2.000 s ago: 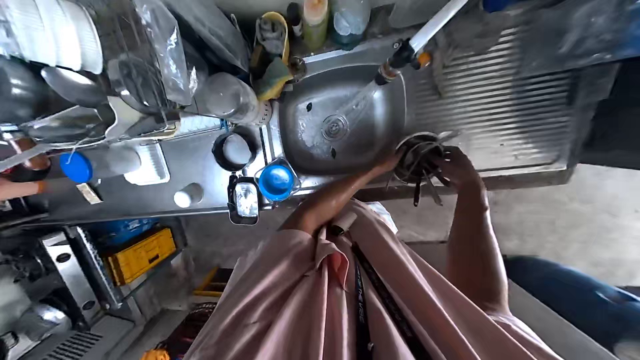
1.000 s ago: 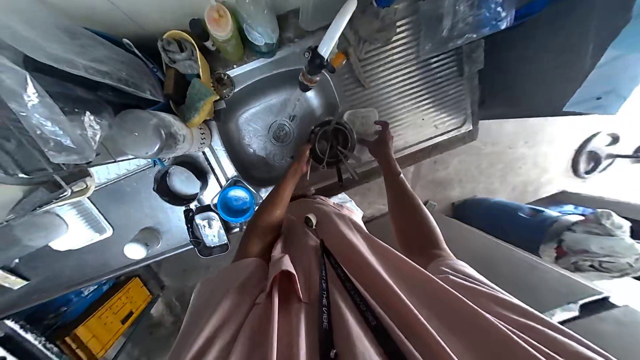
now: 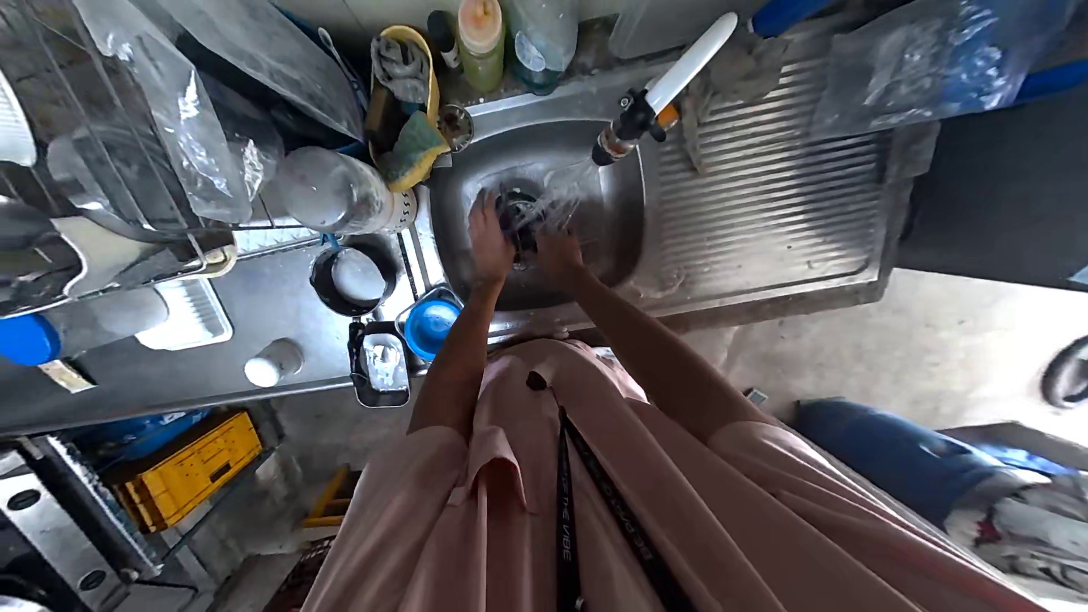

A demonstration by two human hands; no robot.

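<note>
Water runs from the faucet [image 3: 619,140] into the stainless steel sink [image 3: 616,255]. Both hands are down inside the basin, on either side of a dark round item [image 3: 520,212] that the splashing partly hides. My left hand [image 3: 491,238] lies against its left side with the fingers extended. My right hand [image 3: 557,251] is at its right side under the stream, fingers curled; whether it grips the item cannot be made out. What the dark item is cannot be told clearly through the water.
Left of the sink stand a blue bowl [image 3: 432,327], a black pot [image 3: 353,276], a rectangular black pan [image 3: 380,365] and a white cup [image 3: 274,363]. A sponge [image 3: 415,151] and bottles [image 3: 481,47] line the back. The ribbed drainboard [image 3: 773,195] lies to the right.
Both hands have moved from the sink's front right edge into the basin, under the running water. The dark utensils held at the edge earlier are no longer seen there.
</note>
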